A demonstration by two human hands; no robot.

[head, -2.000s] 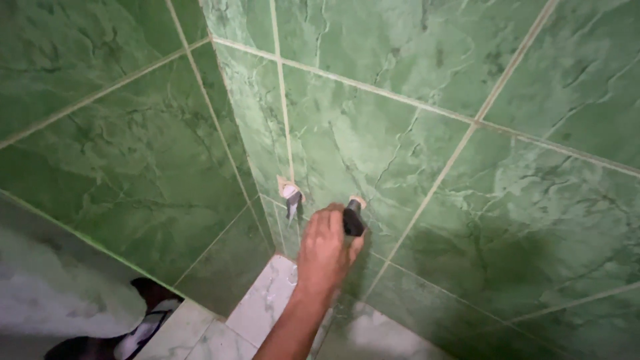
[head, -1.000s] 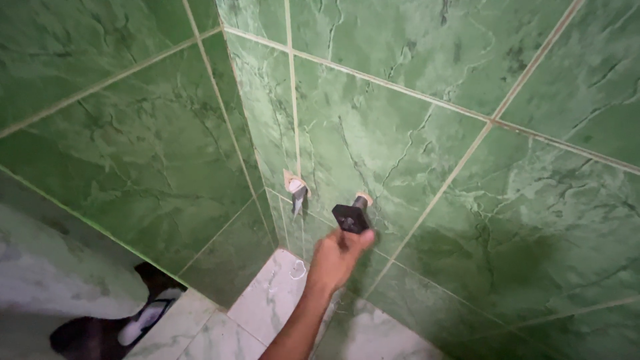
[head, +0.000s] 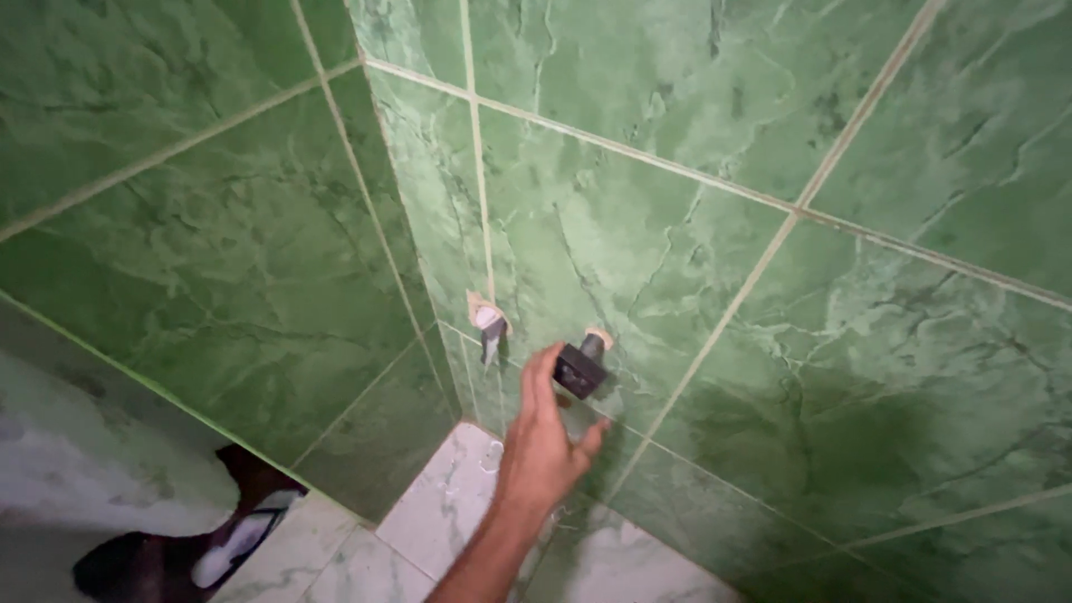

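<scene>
My left hand (head: 553,444) reaches up to a black, square-faced fitting (head: 579,372), which sits on a round dark stem at a hole in the green marbled tile wall. The fingertips rest against the fitting's left side, while the thumb stands apart below and to its right. Left of this fitting, a second hole holds a whitish pipe end (head: 486,316) with a dark, tapering piece (head: 492,342) hanging from it. Broken tile edges surround both holes. My right hand is out of view.
Below the wall is a ledge of white marbled tile (head: 435,486), with a thin white curled strand (head: 490,455) on it. A green tiled side wall (head: 209,276) meets the main wall at the left. At lower left, a white-and-dark object (head: 239,544) lies beyond the wall's edge.
The black fitting's face has turned between the frames. My left hand had its fingers and thumb at the fitting earlier; now the thumb is away from it.
</scene>
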